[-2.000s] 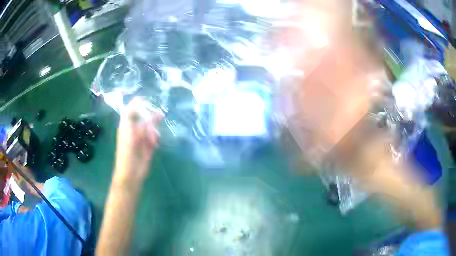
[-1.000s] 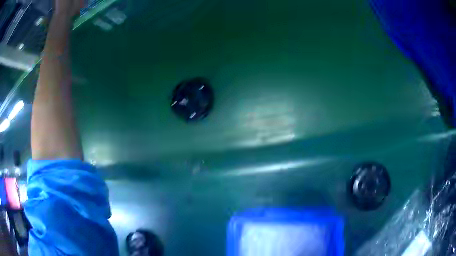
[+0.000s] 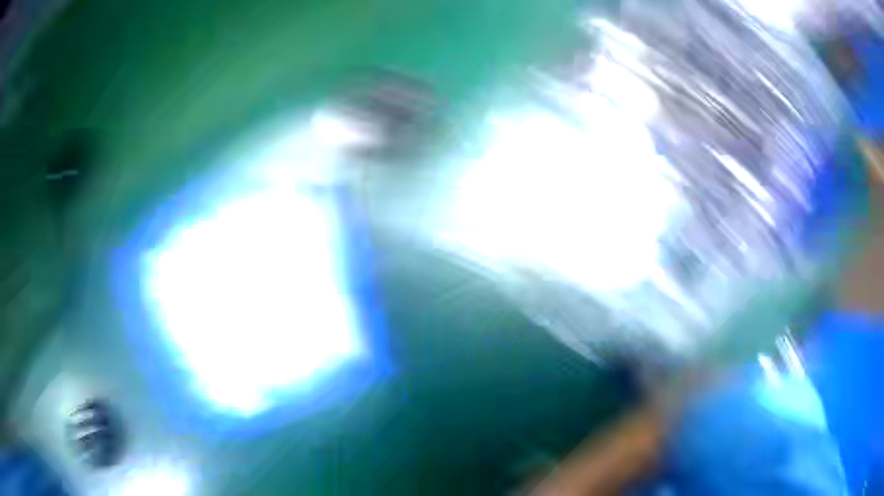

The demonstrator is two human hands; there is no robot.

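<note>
The picture is strongly blurred. A bright blue parts bin [image 3: 380, 320] with a glaring white inside lies left of centre. A dark round part [image 3: 94, 432] sits at the lower left. A second dark round shape [image 3: 397, 108] is smeared above the bin, and a third dark spot [image 3: 70, 172] shows at the upper left. A large shiny clear poly bag [image 3: 732, 145] lies at the right with strong glare on its left part. Neither of my hands can be seen. A bare forearm runs out at the bottom edge, its hand out of view; whose it is I cannot tell.
The green tabletop [image 3: 465, 387] lies under the bin and bag. Blue sleeve cloth [image 3: 746, 436] is at the lower right beside the forearm, with more blue cloth and a patch of skin at the right edge. A dark blue patch shows at the bottom left corner.
The view has swung and blurred. The bin now shows left of centre instead of at the bottom, and the bag shows larger. The raised arm at the left is out of view.
</note>
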